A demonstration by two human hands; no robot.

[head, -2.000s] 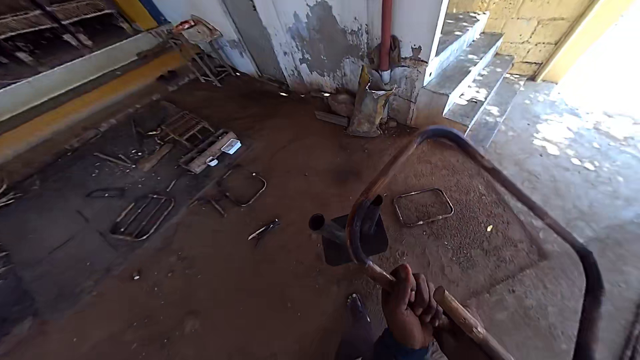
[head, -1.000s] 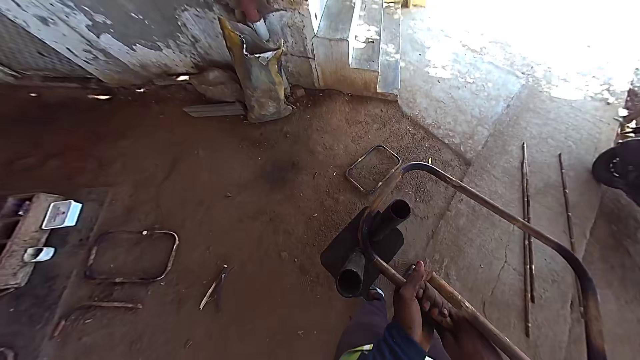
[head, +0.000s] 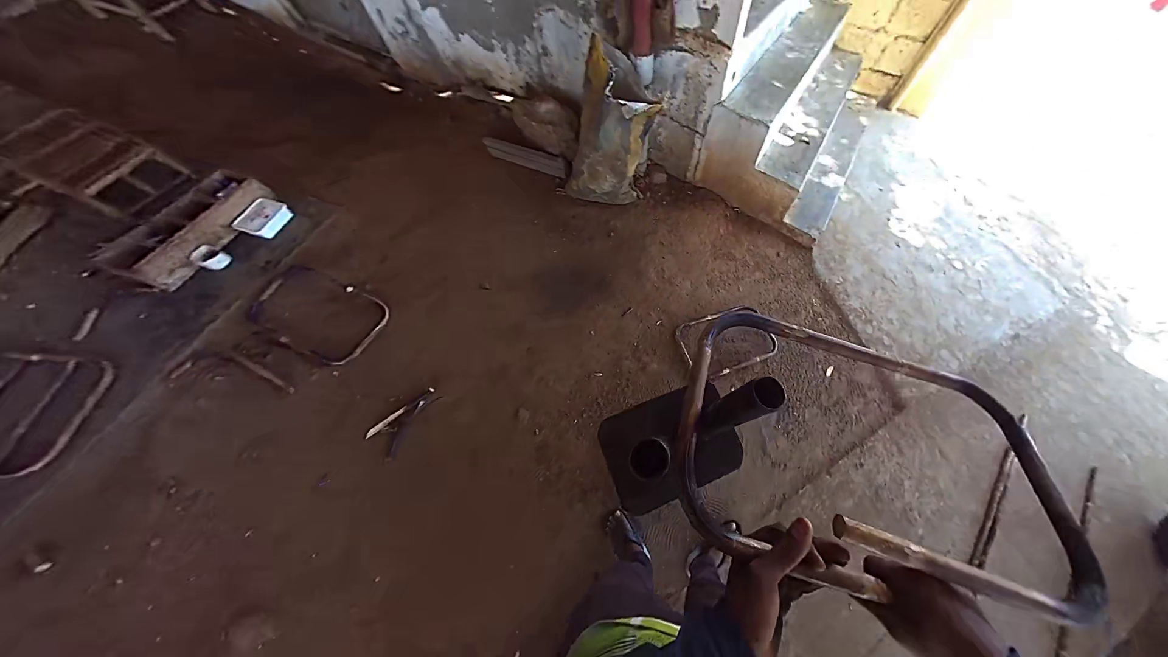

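Note:
A bent rod frame of cane or wood (head: pixel 890 363), roughly rectangular with rounded corners and darkened bends, is held up in front of me. My left hand (head: pixel 771 570) grips the lower side near one rod end. My right hand (head: pixel 931 607) is at the lower right, around the rod where the two loose ends run side by side; its fingers are partly hidden. Beyond the frame, a dark metal plate with two upright pipe stubs (head: pixel 643 497) stands on the ground by my feet. A smaller bent frame (head: pixel 773 351) lies on the ground behind it.
Another bent frame (head: pixel 383 319) and sticks (head: pixel 401 415) lie on the dirt at left, near a wooden rack (head: pixel 182 246) with a white container (head: pixel 263 218). A torn sack (head: pixel 610 155) stands by the wall beside concrete steps (head: pixel 785 82). Rods (head: pixel 999 493) lie at right.
The view has swung about. My right hand has moved farther along the rod, apart from my left hand, and the frame's loose ends now overlap side by side.

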